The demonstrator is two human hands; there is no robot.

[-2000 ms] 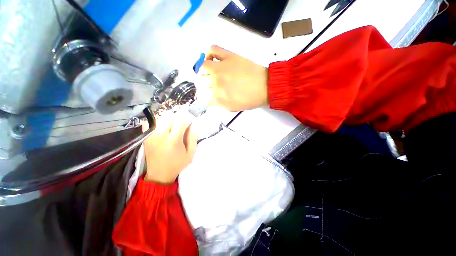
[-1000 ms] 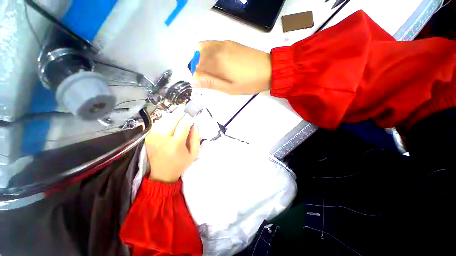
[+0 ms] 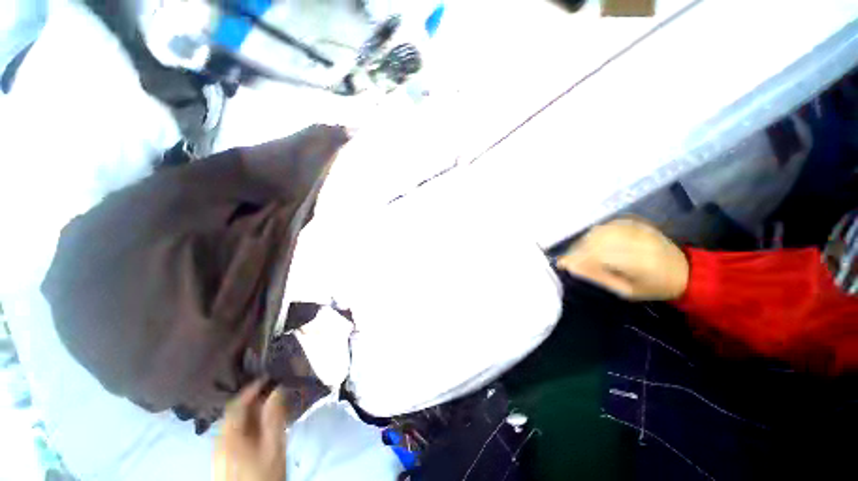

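The brown-grey garment body point(image 3: 179, 272) is spread left of centre, away from my hands at the needle. A bright, overexposed white lining point(image 3: 452, 329) bulges to its right over the table edge. My left hand point(image 3: 252, 437), blurred and cut off by the bottom edge, pinches the garment's lower edge. My right hand point(image 3: 630, 261) is curled at the table edge beside the lining's right side; its fingertips are blurred, and whether they hold cloth is unclear. The needle area point(image 3: 390, 66) of the sewing machine is at the top, blurred.
A ruler strip point(image 3: 659, 178) runs along the white table's edge. A brown card point(image 3: 627, 7) is cut off at the top. A small blue tab point(image 3: 435, 19) is by the needle area. A dark navy, white-stitched garment point(image 3: 677, 404) is on my lap. Something blue point(image 3: 400, 449) shows below the lining.
Both hands have left the needle area: left down to the garment's lower edge, right down to the table edge. The view has shifted, and more of the garment and lining shows.
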